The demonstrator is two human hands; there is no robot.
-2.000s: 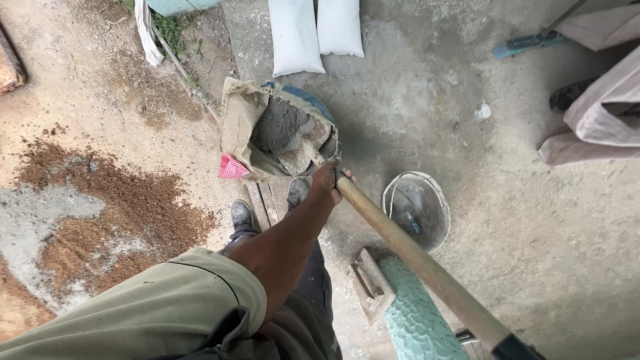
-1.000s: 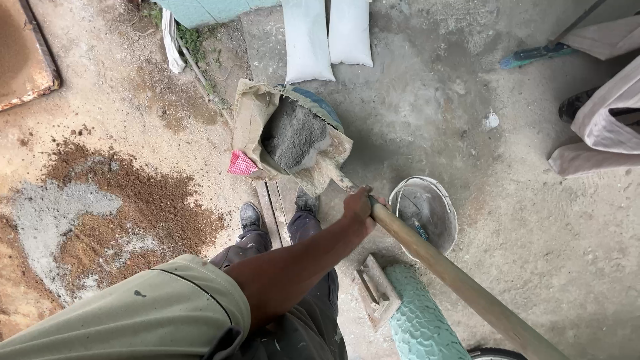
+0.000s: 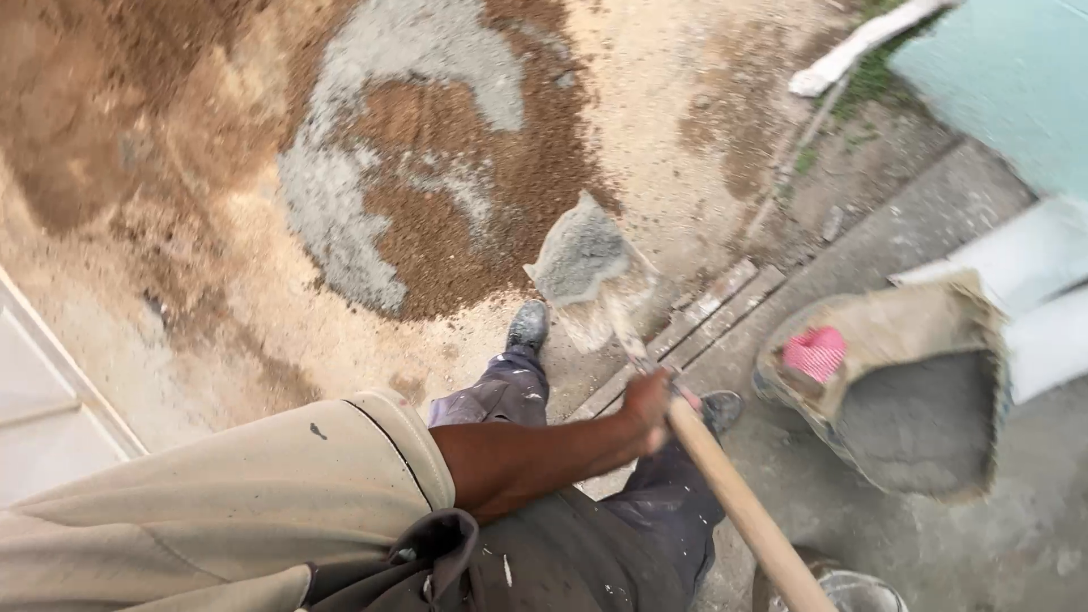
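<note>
My left hand (image 3: 650,410) is closed around the lower shaft of a shovel (image 3: 739,501), close to its socket. Grey cement-like powder (image 3: 582,255) lies heaped on the shovel's blade, which is over the ground beside my left boot, at the near edge of a pile of brown sand (image 3: 433,280) with grey powder spread over it in a broken ring. The upper end of the wooden shaft runs out of view at the bottom, and my right hand is not in view. To the right stands an open bag (image 3: 918,416) of grey powder, with a pink checked piece (image 3: 814,353) at its rim.
Wooden planks (image 3: 705,314) lie on the ground between the pile and the bag. White filled sacks (image 3: 1050,340) are at the right edge. A bucket (image 3: 858,591) is partly visible at the bottom. A pale framed panel (image 3: 51,391) is at the left edge.
The shovel has come out of the open bag with grey powder on its blade and has moved to the sand pile, my left hand still on the shaft. The view has turned toward the pile.
</note>
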